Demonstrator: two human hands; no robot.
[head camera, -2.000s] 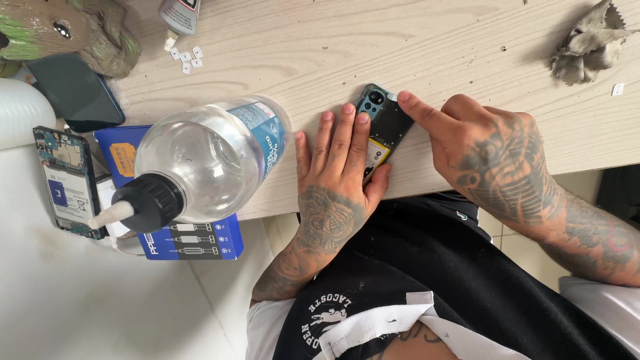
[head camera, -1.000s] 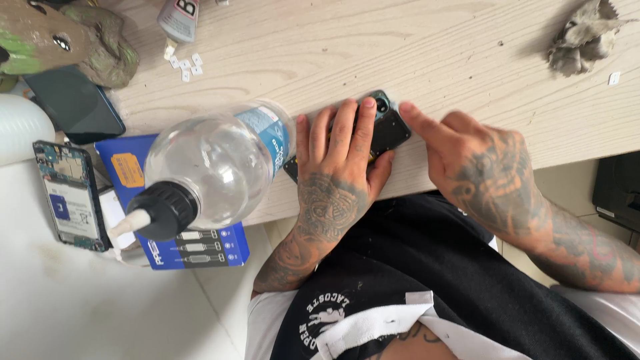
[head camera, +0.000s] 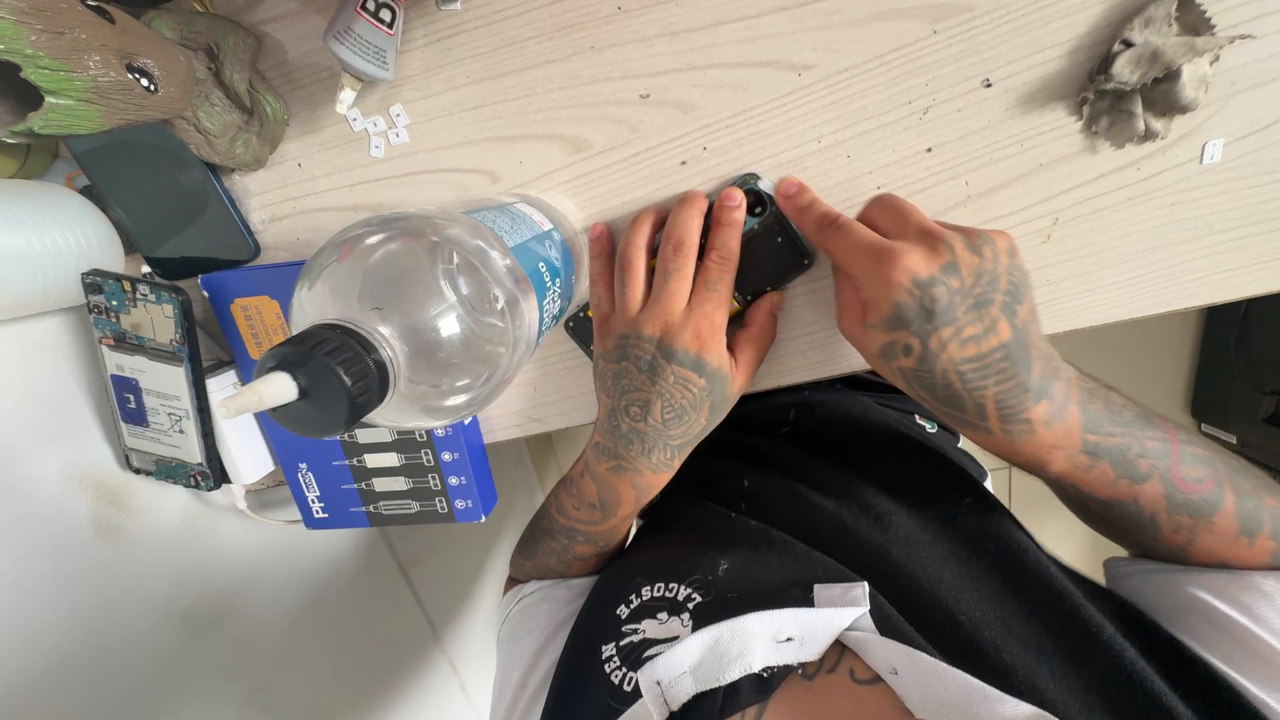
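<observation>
An opened smartphone (head camera: 778, 250) lies on the light wood-grain table, its camera end up and to the right. Spread over its middle, my left hand (head camera: 675, 300) presses it down, the thumb along the near edge and the fingers across the body; much of the phone is hidden beneath. The index finger of my right hand (head camera: 930, 290) points at the phone's top corner beside the camera, at a small pale piece (head camera: 766, 186); whether it touches is hard to tell. The other fingers of that hand are curled, and no tool shows in them.
Left of my left hand stands a clear plastic bottle (head camera: 420, 300) with a black nozzle cap. Around it are a blue screwdriver-set box (head camera: 470, 490), another opened phone (head camera: 150, 390), a dark phone (head camera: 165, 200), a glue tube (head camera: 365, 40) and small white tags (head camera: 375, 125). A crumpled grey cloth (head camera: 1145, 80) lies far right.
My left hand has shifted over the phone and now covers more of it, including its yellow-marked part. My right index finger stays by the camera corner.
</observation>
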